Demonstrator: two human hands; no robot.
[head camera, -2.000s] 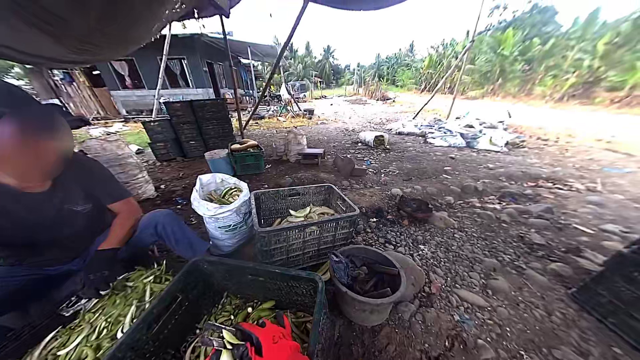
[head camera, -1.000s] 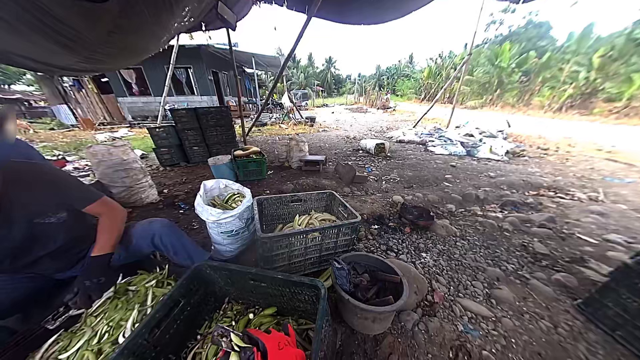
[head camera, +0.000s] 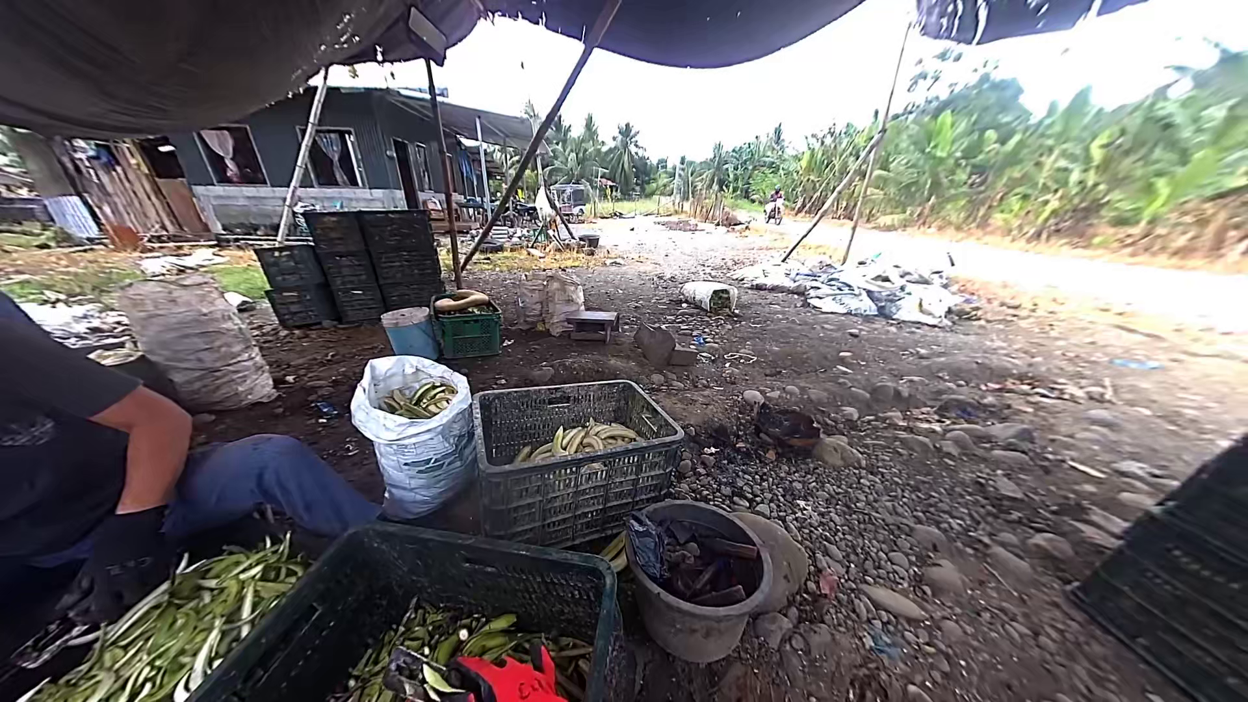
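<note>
A red and black work glove (head camera: 512, 680), apparently my right hand, shows at the bottom edge over a dark plastic crate (head camera: 468, 558) of green banana peels (head camera: 458, 639). Its fingers are mostly cut off by the frame. Against its left side is a green and pale piece, with a dark shape beside it; whether that shape is my left hand cannot be told. Beyond stands a grey-green mesh crate (head camera: 575, 492) holding peeled bananas (head camera: 585, 439). A white woven sack (head camera: 419, 468) of peels or bananas is left of it.
At left a co-worker's black-gloved hand (head camera: 127, 565) rests by a heap of peels (head camera: 185, 624). A grey bucket (head camera: 692, 624) with dark scraps stands right of my crate, on stony ground. Stacked black crates (head camera: 1180, 556) are at right; more crates (head camera: 351, 263) stand behind.
The red glove shows lower in the frame than two seconds ago. The co-worker's head has left the view. More peeled bananas show in the mesh crate than two seconds ago.
</note>
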